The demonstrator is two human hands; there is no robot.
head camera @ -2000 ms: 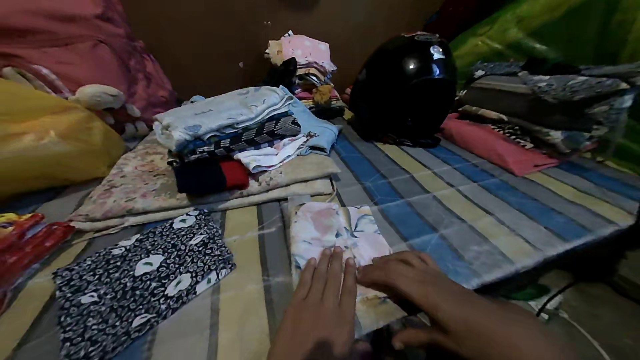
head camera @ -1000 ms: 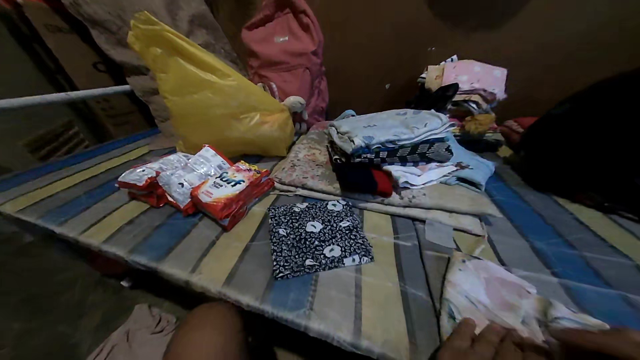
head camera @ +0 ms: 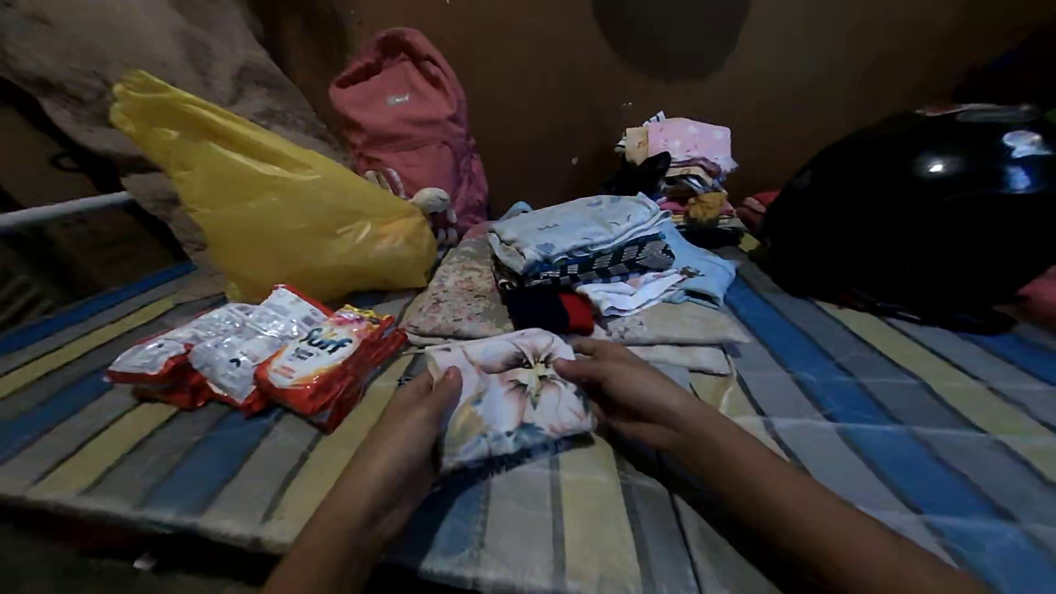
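A folded white floral cloth [head camera: 516,392] is between my two hands, in front of the clothes pile. My left hand [head camera: 417,429] grips its left edge, thumb on top. My right hand [head camera: 623,388] holds its right edge with thumb and fingers. The black-and-white patterned cloth is mostly hidden behind or under the floral one; only a dark fringe shows. Beyond my hands, folded clothes [head camera: 582,235] lie stacked on a floral pillow [head camera: 466,289], with a black-and-red folded piece [head camera: 549,311] at the front of the stack.
Red and white Surf detergent packs [head camera: 318,355] lie at left on the striped plastic-covered surface [head camera: 866,412]. Behind them stand a yellow plastic bag [head camera: 289,214] and a pink backpack [head camera: 408,124]. Another clothes pile [head camera: 689,144] is at the back, and a black helmet [head camera: 899,214] at right.
My hands have moved left with the floral cloth, which was flat on the striped surface and is now held over where the black-and-white cloth lay. The view swung left at first.
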